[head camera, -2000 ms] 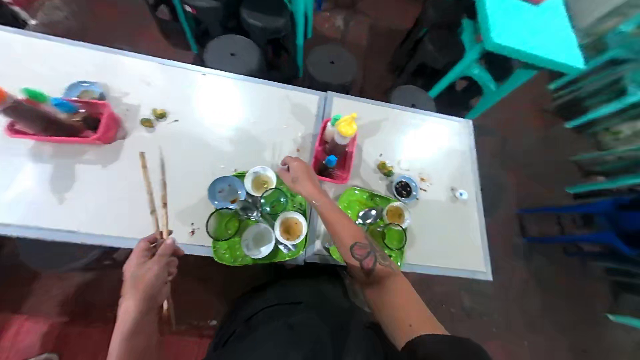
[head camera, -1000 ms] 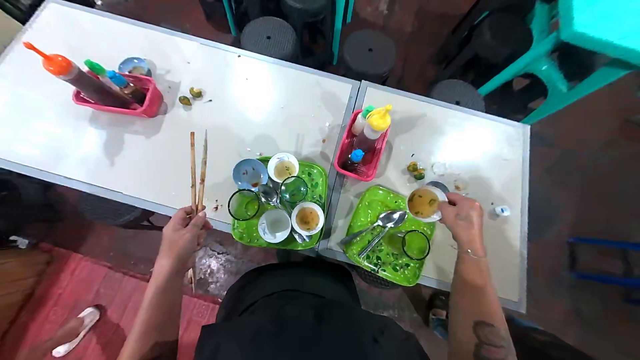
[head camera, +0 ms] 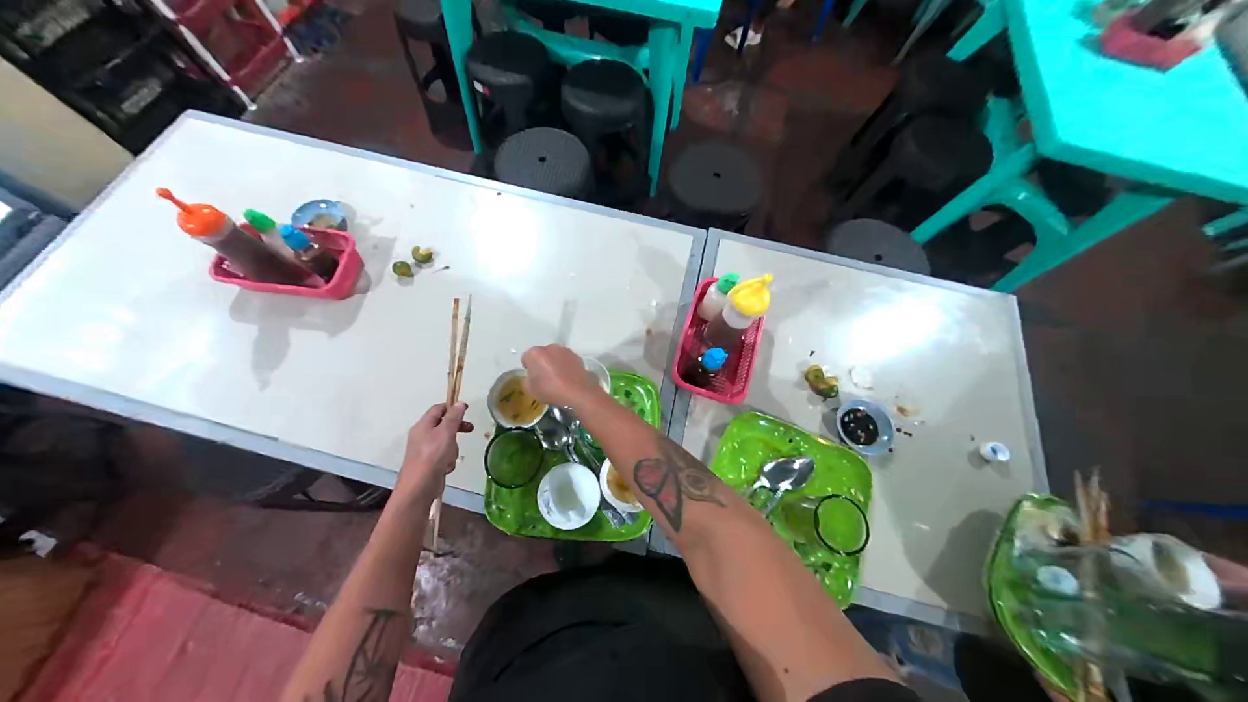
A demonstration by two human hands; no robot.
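Note:
My left hand (head camera: 436, 436) grips several thin wooden sticks (head camera: 456, 351) upright in front of the table edge. My right hand (head camera: 558, 374) is closed at the rim of a white bowl with brown broth (head camera: 518, 400), over the left green tray (head camera: 636, 395). That tray also holds drinking glasses (head camera: 514, 458), an empty white bowl (head camera: 568, 495), another bowl with broth (head camera: 621, 486) partly behind my forearm, and spoons. On the right green tray (head camera: 751, 439) lie metal spoons (head camera: 786, 474) and a glass (head camera: 840, 525). A small dish with dark sauce (head camera: 864, 427) sits beside it.
Pink baskets hold sauce bottles, one at the left (head camera: 341, 278) and one near the table joint (head camera: 746, 375). Food scraps (head camera: 821, 381) and a small white cup (head camera: 994, 451) are on the right table. At lower right, another person's hand (head camera: 1230, 582) is by a loaded green tray (head camera: 1004, 556). Black stools (head camera: 543, 161) stand beyond.
My right hand has moved left from the right tray to the left tray with the bowl of broth. Another person's hand and a loaded tray have come into view at lower right.

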